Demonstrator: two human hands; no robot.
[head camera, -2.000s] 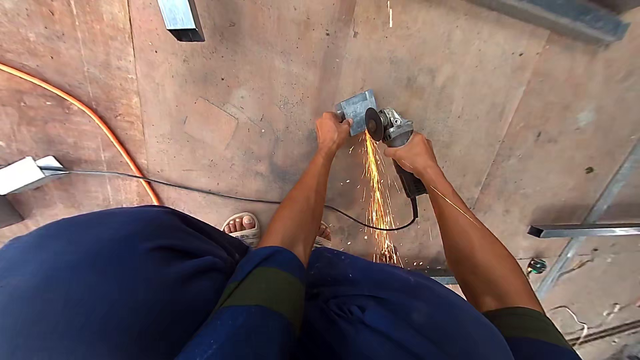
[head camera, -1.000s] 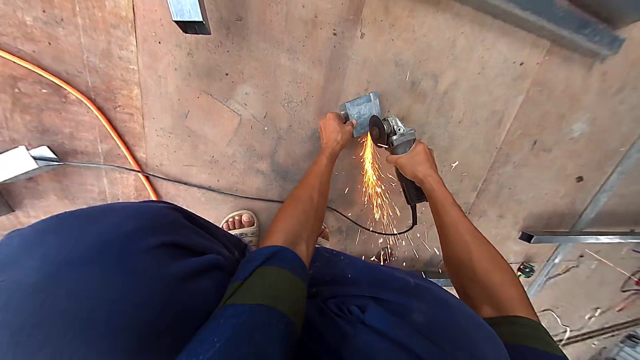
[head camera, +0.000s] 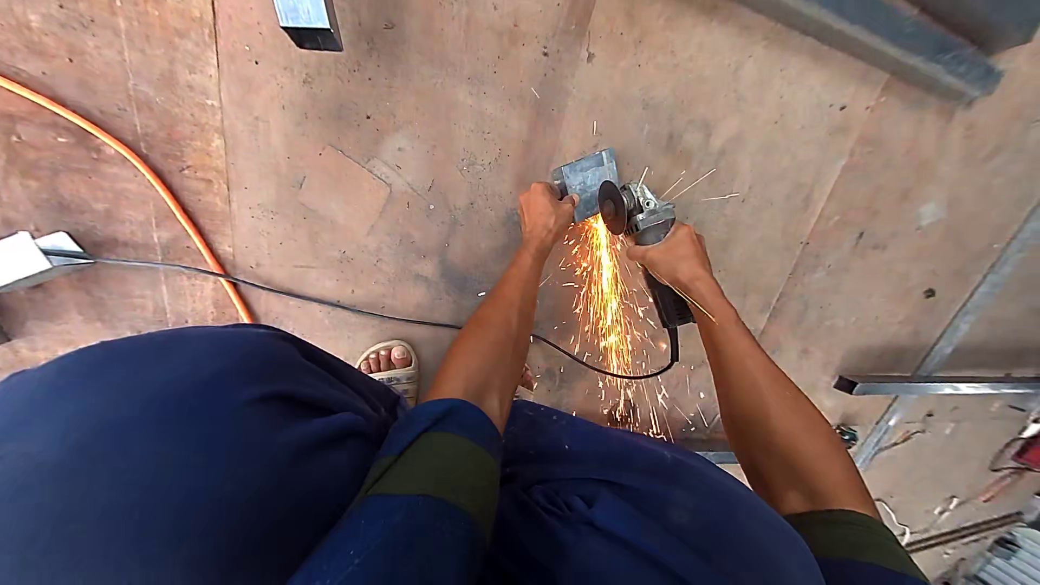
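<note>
A short grey metal piece (head camera: 591, 177), which looks like cut steel tube, is gripped at its left side by my left hand (head camera: 546, 213). My right hand (head camera: 676, 256) is closed around the body of an angle grinder (head camera: 654, 218). The grinder's dark disc (head camera: 613, 207) meets the lower right edge of the metal piece, and bright orange sparks (head camera: 608, 317) stream from there toward my body. From the grinder's rear end a black power cord (head camera: 634, 376) runs left, passing under my left forearm.
An orange hose (head camera: 154, 179) curves over the brownish floor at left, crossed by the cord. Square steel tubes lie at the top left (head camera: 309, 23) and right (head camera: 942, 385). A large steel beam (head camera: 886, 45) crosses the upper right. My sandalled foot (head camera: 392, 366) is below.
Sparks keep flowing from the disc at the metal piece's edge. Both hands keep their holds, with no plain move of either.
</note>
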